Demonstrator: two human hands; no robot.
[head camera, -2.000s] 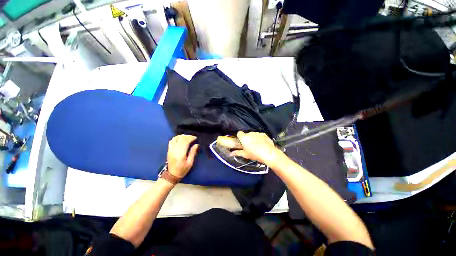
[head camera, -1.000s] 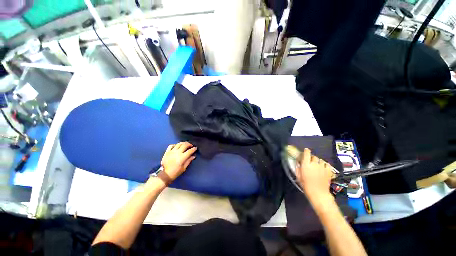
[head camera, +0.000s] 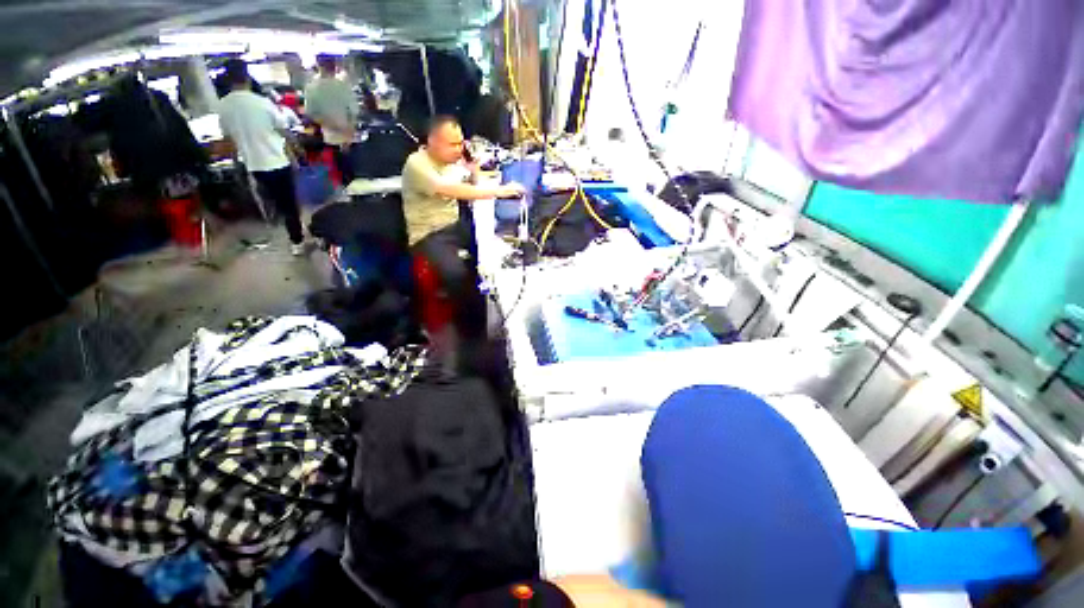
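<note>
The navy padded board (head camera: 747, 505) shows at the lower right, its rounded end pointing away over the white table top (head camera: 583, 475). A small piece of black cloth (head camera: 875, 589) shows at the board's right side by the bottom edge. A blurred strip of my left forearm lies at the bottom edge, left of the board, but my left hand itself is cut off. My right hand and the iron are out of the picture.
Black garments (head camera: 440, 487) and a checked pile (head camera: 256, 475) lie left of the table. Metal tools lie on a blue tray (head camera: 606, 330) beyond it. A seated person (head camera: 437, 196) and two standing people are farther off. A light-blue bar (head camera: 963, 556) is at right.
The view has swung far to the left. The iron, the rest pad, most of the black garment and both hands have left the picture.
</note>
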